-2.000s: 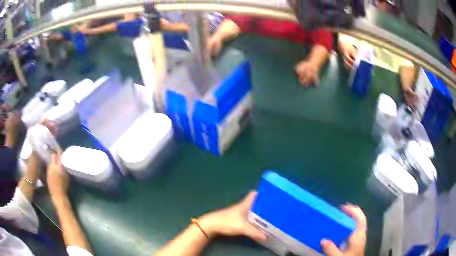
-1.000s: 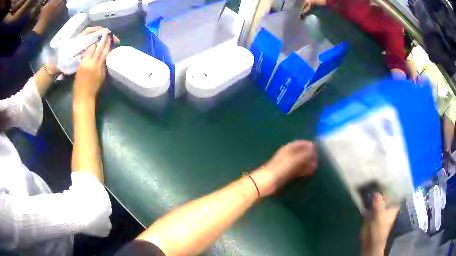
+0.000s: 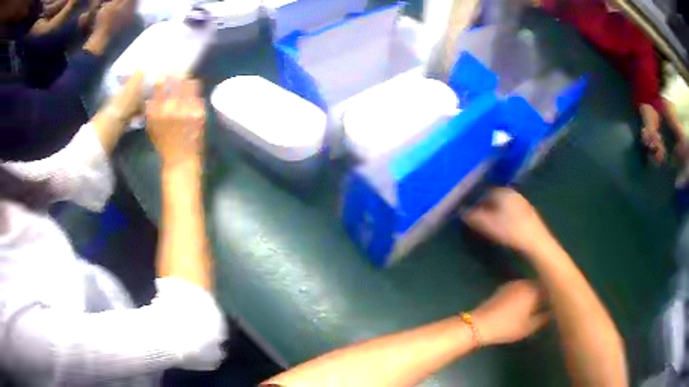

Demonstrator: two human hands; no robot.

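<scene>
A blue and white retail box [image 3: 431, 170] lies tilted in the middle, its grey-white inside showing at the left end. It overlaps another open blue box [image 3: 521, 128] behind it. My right hand [image 3: 506, 215] is curled at its lower right side; blur hides whether the fingers grip it. My left hand [image 3: 514, 311], with an orange-red band at the wrist, is curled below my right hand, away from the box. Its fingers are partly hidden and I cannot tell if it holds anything.
White-topped oval units stand left [image 3: 268, 117] and behind the box [image 3: 397, 109]. An open carton [image 3: 347, 60] stands behind them. At left, a person in white sleeves has both hands on a white part [image 3: 162, 53]. A red-sleeved arm [image 3: 616, 45] reaches in at upper right.
The retail box has moved from the right to the middle, beside the oval units, and turned. My right hand has come inward and up. My left hand is lower and farther right.
</scene>
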